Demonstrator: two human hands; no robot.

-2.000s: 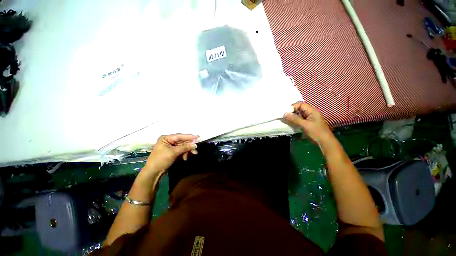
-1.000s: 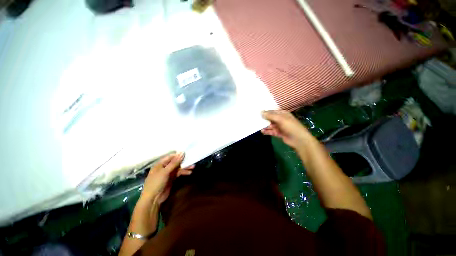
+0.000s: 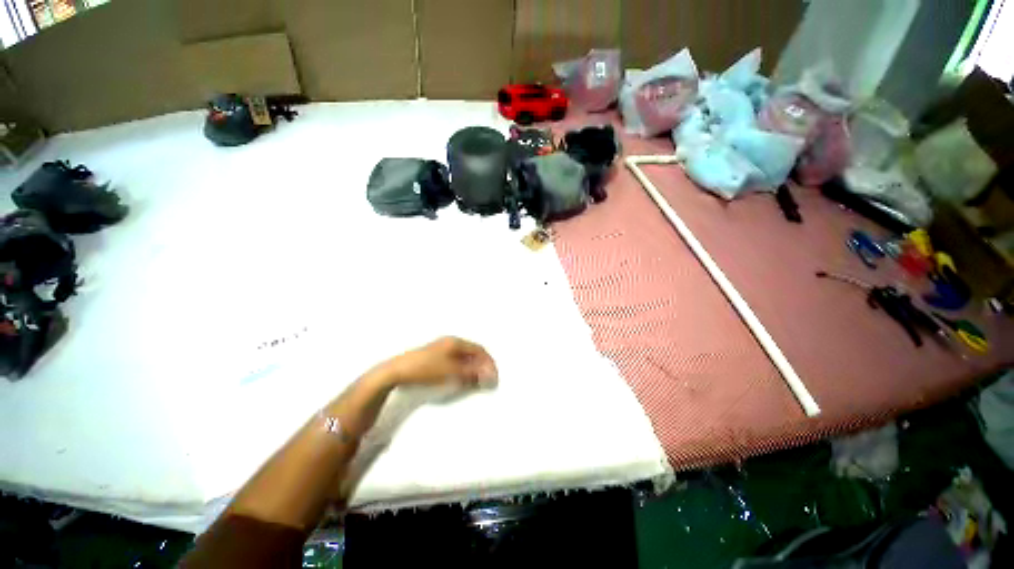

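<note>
My left hand [image 3: 450, 365] is over the white cloth [image 3: 467, 439] near the front, blurred, with its fingers curled; I cannot tell whether it holds thin clear film. My right hand is not in view. Grey-and-black pouches stand in a cluster at the back middle, including a grey rounded pouch [image 3: 406, 186] and a dark upright pouch [image 3: 479, 169]. More dark pouches [image 3: 67, 198] lie at the left edge, and a single pouch [image 3: 230, 120] sits at the back left. Printed text on clear film [image 3: 281, 337] shows faintly left of my hand.
A white tube [image 3: 728, 291] lies on the red striped cloth [image 3: 623, 300]. A red toy car [image 3: 532, 102] and filled carrier bags [image 3: 734, 133] stand at the back. Hand tools [image 3: 903, 313] lie at the right. Cardboard [image 3: 356, 56] lines the back edge.
The view has lifted towards the back of the table. The bagged pouch in front of me is no longer seen. My left hand has moved forward over the cloth; my right hand has left the view.
</note>
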